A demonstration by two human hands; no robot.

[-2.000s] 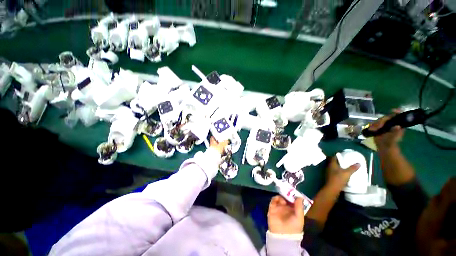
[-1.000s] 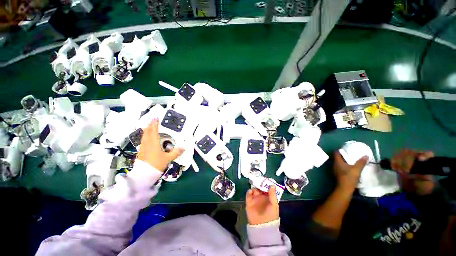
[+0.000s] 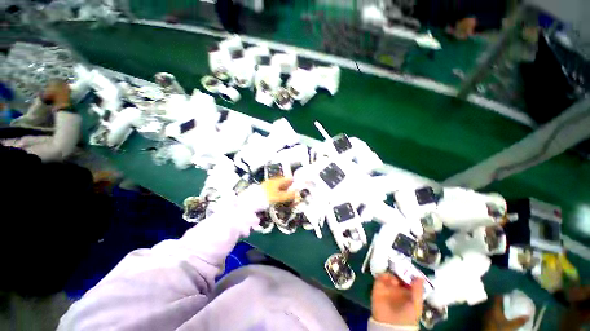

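White pan-tilt cameras lie piled on the green bench; one with a black lens panel [image 3: 344, 212] lies in front of me, its open round base [image 3: 339, 270] with wiring hanging toward the bench edge. My left hand [image 3: 279, 192] is at a white camera in the middle of the pile, above open bases with wiring [image 3: 284, 216]; the blurred fingers do not show whether they grip it. My right hand [image 3: 396, 300] holds the white adhesive tube [image 3: 406, 269] beside another camera at the lower right. The tube's tip cannot be told from the white parts behind it.
A row of cameras [image 3: 268, 72] stands on the green belt behind the bench. A metal upright [image 3: 517, 155] crosses at right, near a box [image 3: 545, 225] and a yellow patch [image 3: 556, 270]. A neighbour's hands are at lower right; another person's arm [image 3: 61, 126] is at far left.
My view has turned left, so the pile sits further right and tilted. My left hand has stayed around the mid-pile cameras, its fingers now lower. My right hand still holds the tube.
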